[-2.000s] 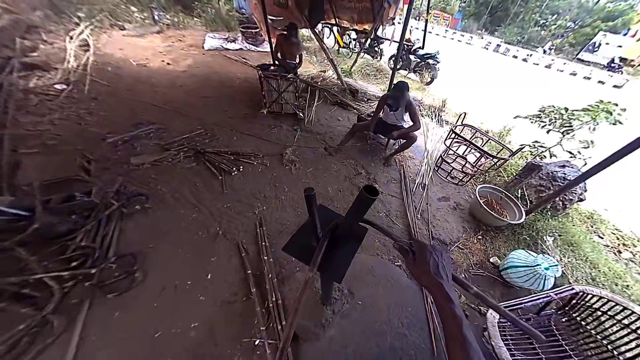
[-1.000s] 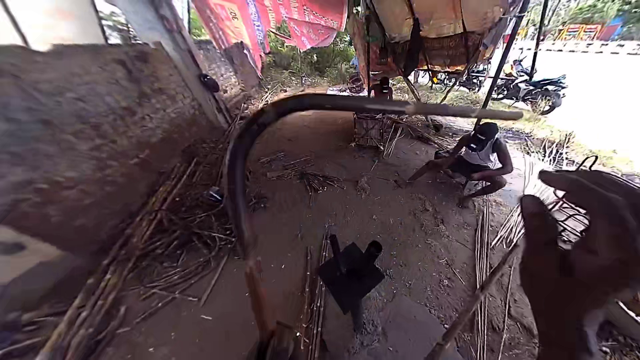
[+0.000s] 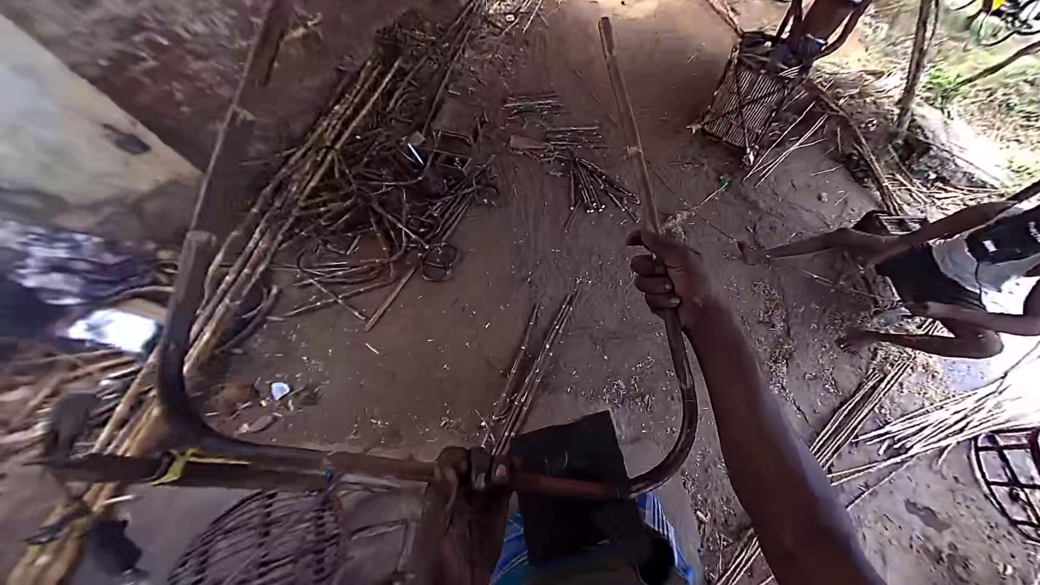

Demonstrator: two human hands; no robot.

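Observation:
A long cane pole (image 3: pixel 569 486) is bent into a wide U, one upright at the far left, the other right of the middle. My left hand (image 3: pixel 475 479) is closed around its low crosswise stretch. My right hand (image 3: pixel 668 276) grips the right upright, below its free end. Under the crosswise stretch, close to my body, lies the black metal plate (image 3: pixel 569 451); its tubes are mostly hidden. At the lower left, a wooden bar (image 3: pixel 106 470) with a yellow tie runs just under the pole's left bend.
Heaped canes (image 3: pixel 357 187) lie along the wall at the left. Cane bundles (image 3: pixel 536 366) rest on the ground ahead. A seated person (image 3: pixel 934 276) is at the right, near split canes (image 3: pixel 959 414). Another person's legs are beside a slatted stool (image 3: pixel 743 97). A round woven frame (image 3: pixel 260 540) is at the lower left.
The view has swung down and left. One second ago the cane had one large bend and my right hand was off it, fingers apart; now that hand grips it and two bends show.

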